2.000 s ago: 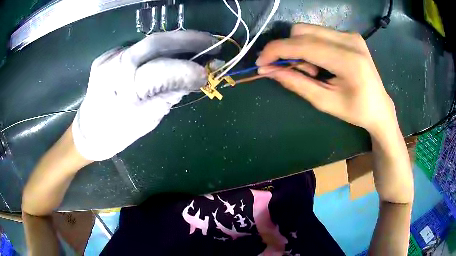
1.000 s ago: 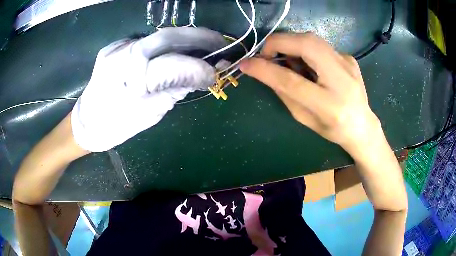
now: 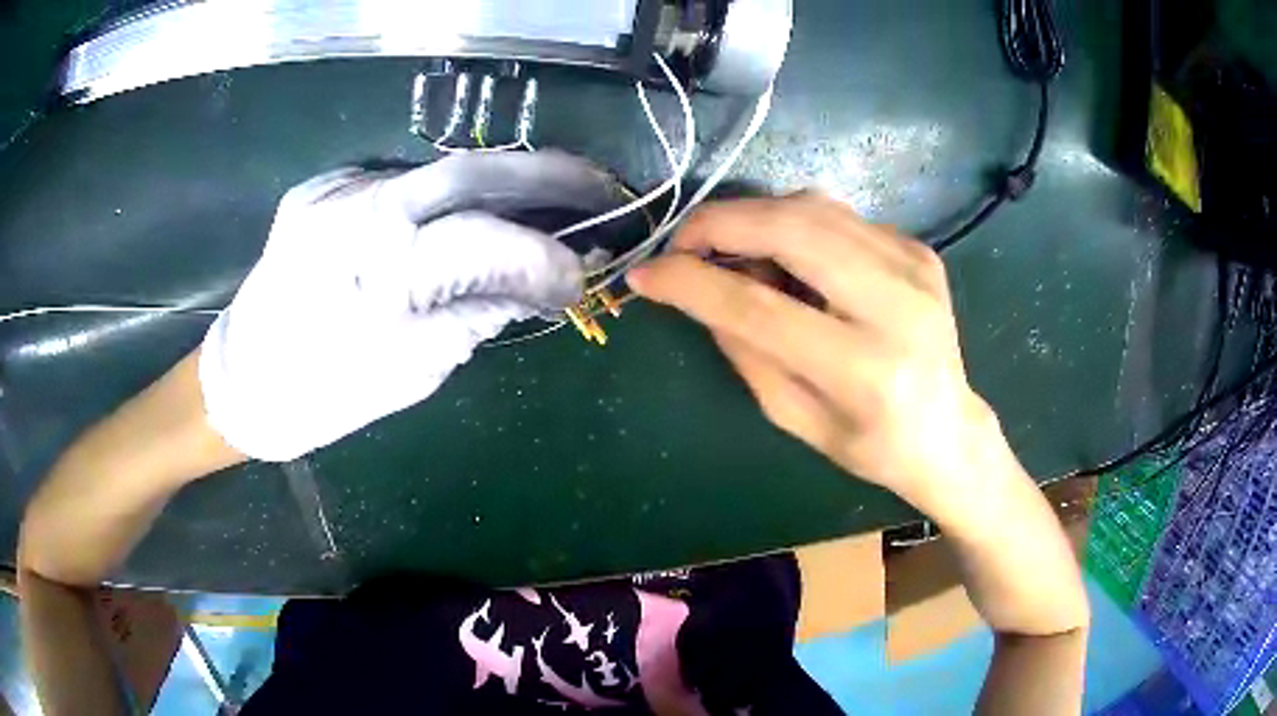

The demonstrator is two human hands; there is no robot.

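My left hand, in a white glove, grips the small circuit board, mostly hidden by its fingers. The board's yellowish prongs stick out below the fingertips. White lead wires run from it up to the appliance body. Thin solder wire comes from the left and passes by the gloved hand. My bare right hand pinches the power cord's wire ends close against the board; the ends are mostly hidden. The black power cord runs from behind that hand to the upper right.
Sleeved terminals lie below the appliance body on the dark green mat. A yellow sponge sits in a dark holder at upper right. Black cords hang over the right edge, above mesh crates. A cardboard box is below the mat edge.
My right hand has moved left, bringing the blue and brown wires in to the board, where they are now mostly hidden. The view has shifted, showing more of the appliance body and cord.
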